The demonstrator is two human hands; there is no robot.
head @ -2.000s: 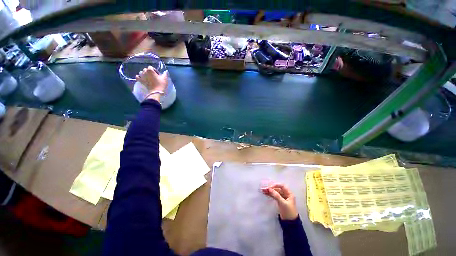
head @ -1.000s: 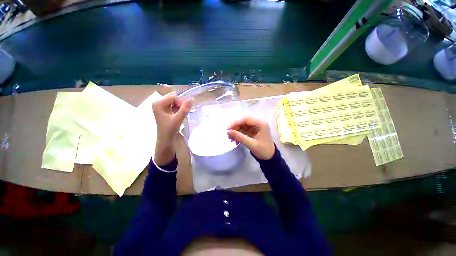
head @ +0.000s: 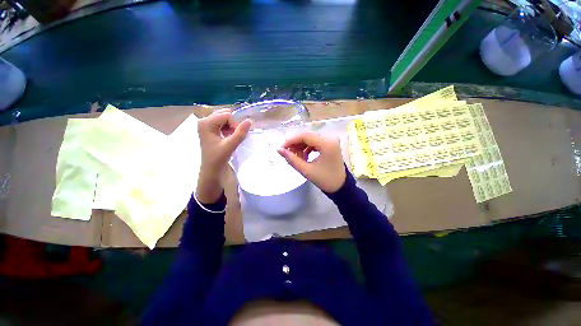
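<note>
A clear housing with a white lower part (head: pixel 272 194) lies tilted in front of me on a whitish mat (head: pixel 344 215), its round rim away from me. My left hand (head: pixel 220 143) is at the left of the rim, thumb and fingers bent close together; whether it grips the rim is unclear. My right hand (head: pixel 318 160) is over the housing's clear wall, thumb and forefinger pinched close to it. A label at these fingertips is too small and pale to make out.
Blank pale yellow sheets (head: pixel 137 175) lie left on brown cardboard (head: pixel 541 149). Printed yellow label sheets (head: pixel 420 140) and a narrow label strip (head: pixel 489 156) lie right. Beyond are a green conveyor (head: pixel 255 54), a slanted green post (head: pixel 430 44) and another housing (head: pixel 505 51).
The housing my left hand reached on the conveyor now lies on the mat. Over the last second, my right fingertips have moved slightly left and away from me, along the clear wall.
</note>
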